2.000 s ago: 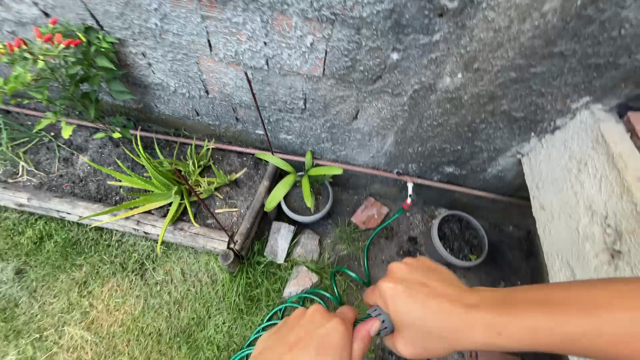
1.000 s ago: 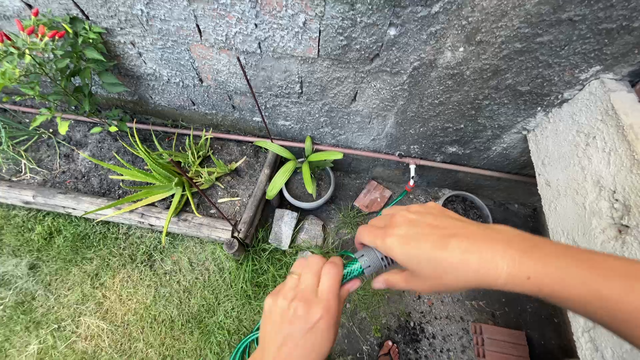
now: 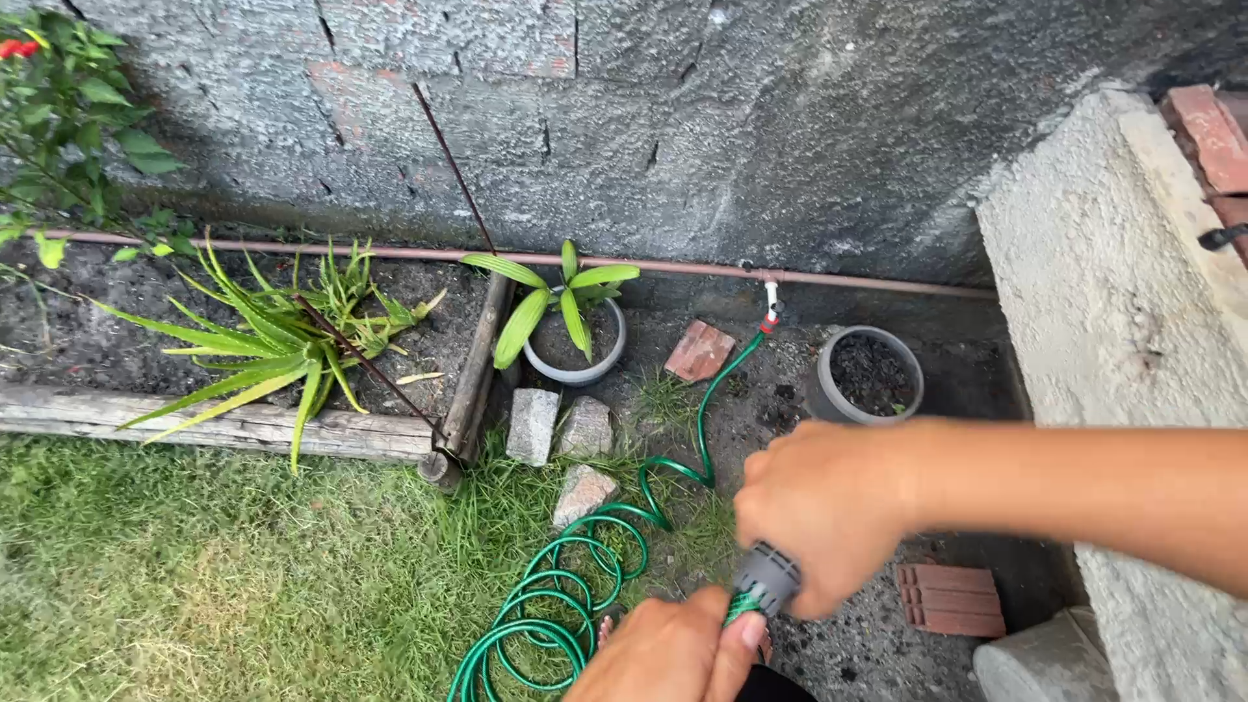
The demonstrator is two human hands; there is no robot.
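Note:
Both my hands are at the lower right of the head view. My left hand [image 3: 673, 648] is closed around the end of a green hose [image 3: 746, 604], just below a grey slotted plastic hose fitting [image 3: 768, 577]. Against that fitting lies my right hand [image 3: 829, 512], its fingers curled on it; its palm side is hidden. Loose green hose coils [image 3: 556, 595] rest on the grass to the left. From them the hose runs up to a white tap [image 3: 772, 300] with a red connector on the pinkish wall pipe.
A wooden-edged bed [image 3: 244, 426] holds an aloe plant [image 3: 283, 341]. Near the wall stand a potted plant [image 3: 573, 370] and a pot of dark soil [image 3: 871, 375]. Stones [image 3: 533, 426] and a brick [image 3: 951, 600] lie on the ground. A rough ledge [image 3: 1102, 292] rises at the right.
Both hands have moved lower in the view with the fitting between them, and the pot of dark soil, partly covered a second ago, shows more fully.

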